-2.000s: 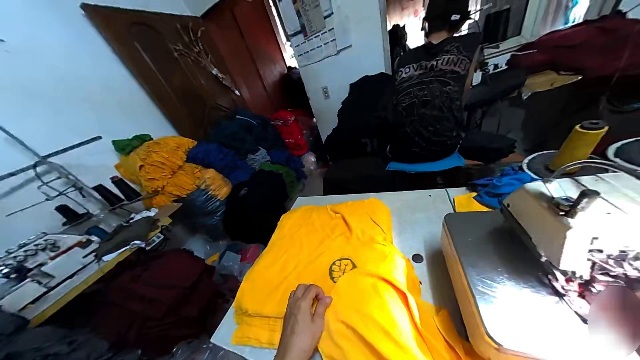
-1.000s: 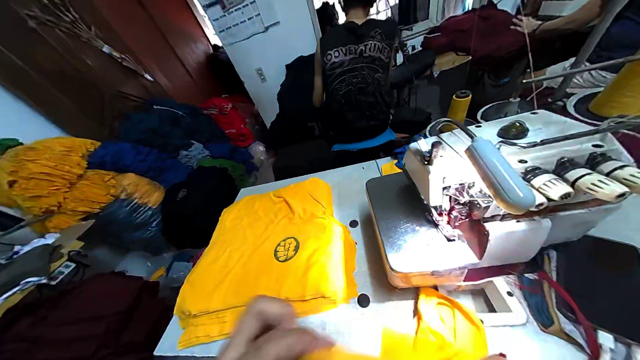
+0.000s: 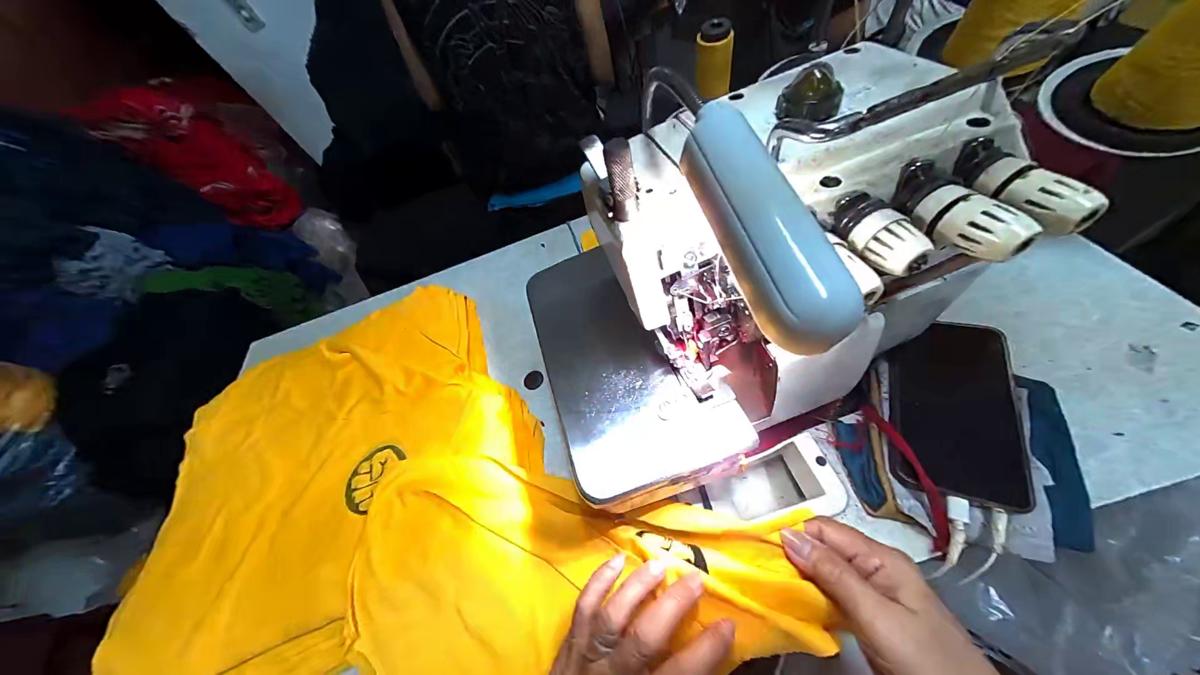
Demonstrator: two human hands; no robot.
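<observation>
Yellow fabric pieces with a dark round print (image 3: 272, 469) lie on the left of the white sewing table. Another yellow piece (image 3: 469, 562), also printed, overlaps them and reaches right, in front of the overlock sewing machine (image 3: 750, 244). My left hand (image 3: 647, 614) rests on this piece with its fingers spread, near the print. At the right end of the cloth, my right hand (image 3: 867, 586) pinches its edge between thumb and fingers. The machine's metal work plate (image 3: 609, 384) is just beyond the cloth, lit by a lamp (image 3: 773, 225).
A smartphone (image 3: 961, 412) with cables lies on cloth scraps right of the machine. Yellow thread cones (image 3: 1158, 80) stand at the back right. Beyond the table a person in dark clothing (image 3: 506, 84) is partly visible. Red garments (image 3: 187, 150) and other piled clothes are at the left.
The view has swung right and closer to the machine. The upper yellow piece now spreads in front of the machine, with both hands on it; two seconds ago only one hand showed clearly, on the cloth.
</observation>
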